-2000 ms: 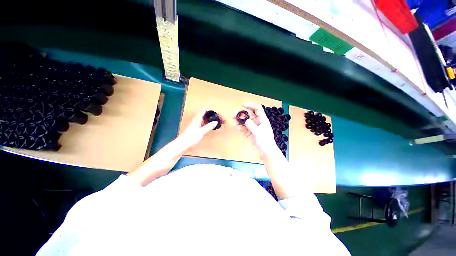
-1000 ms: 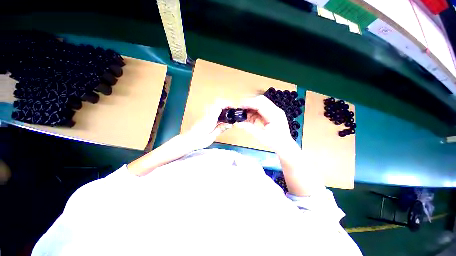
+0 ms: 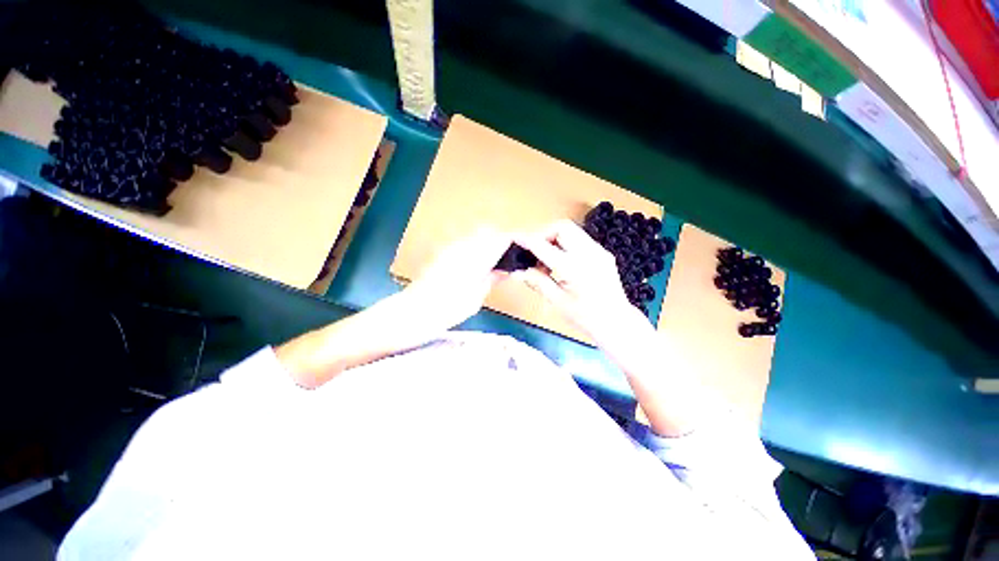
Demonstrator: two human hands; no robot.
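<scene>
My left hand (image 3: 466,274) and my right hand (image 3: 575,274) meet above the front part of the middle board (image 3: 493,175). Both hold a small black part (image 3: 515,259) between their fingers. The fingers cover most of it, so I cannot tell whether it is one piece or two joined. A cluster of black housings (image 3: 630,247) stands on the right side of the middle board, just beyond my right hand. A smaller cluster of black rings (image 3: 749,287) lies on the right-hand board (image 3: 712,356).
The left-hand board (image 3: 285,208) bears dense rows of black pieces (image 3: 142,110) and overlaps another board below. A yellowish post (image 3: 413,55) stands behind the gap between the boards. A white shelf edge (image 3: 865,104) with a green label crosses the upper right.
Two seconds ago my hands were apart, each with a black part. They came together and now cover more of the piece. The view has shifted and tilted.
</scene>
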